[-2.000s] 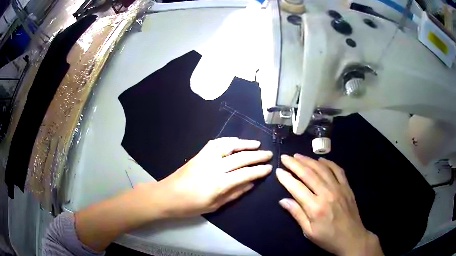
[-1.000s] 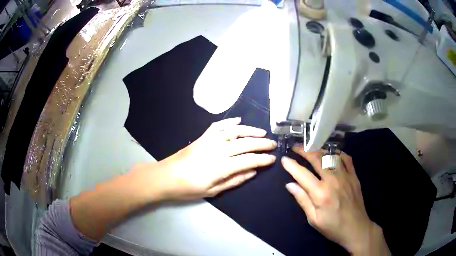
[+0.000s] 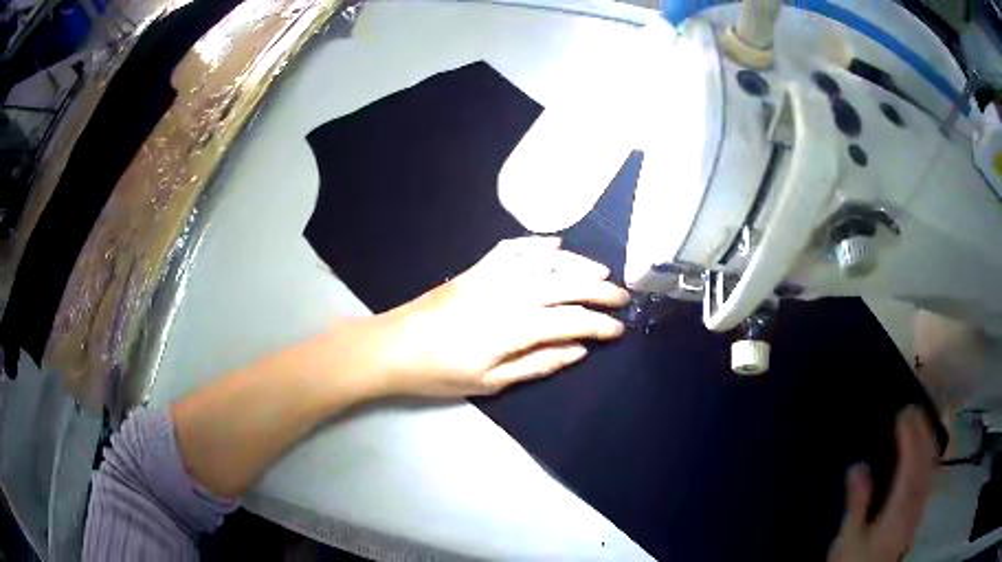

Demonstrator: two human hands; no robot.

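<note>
A black garment panel (image 3: 418,165) with a curved cut-out lies flat across the pale table, partly under the white sewing machine head (image 3: 703,165). The presser foot and needle (image 3: 646,312) are down by the cloth, beside my left fingertips. My left hand (image 3: 516,318) lies flat on the panel, fingers slightly apart, holding nothing. My right hand (image 3: 895,494) is at the panel's right edge near the lower right, partly cut off by the frame; whether it pinches the cloth cannot be told. A short pale stitch line shows above my left fingers; the pocket outline is mostly hidden.
A film-wrapped board (image 3: 165,220) with black cloth (image 3: 82,209) on it runs along the left. A silvery tension knob (image 3: 854,250) and a pale lower knob (image 3: 750,356) stick out from the machine. A blue tube (image 3: 890,44) curves over the head.
My right hand has moved from beside the needle to the panel's right edge. My left hand stays by the presser foot. The whole view has shifted, and less of the stitch line shows.
</note>
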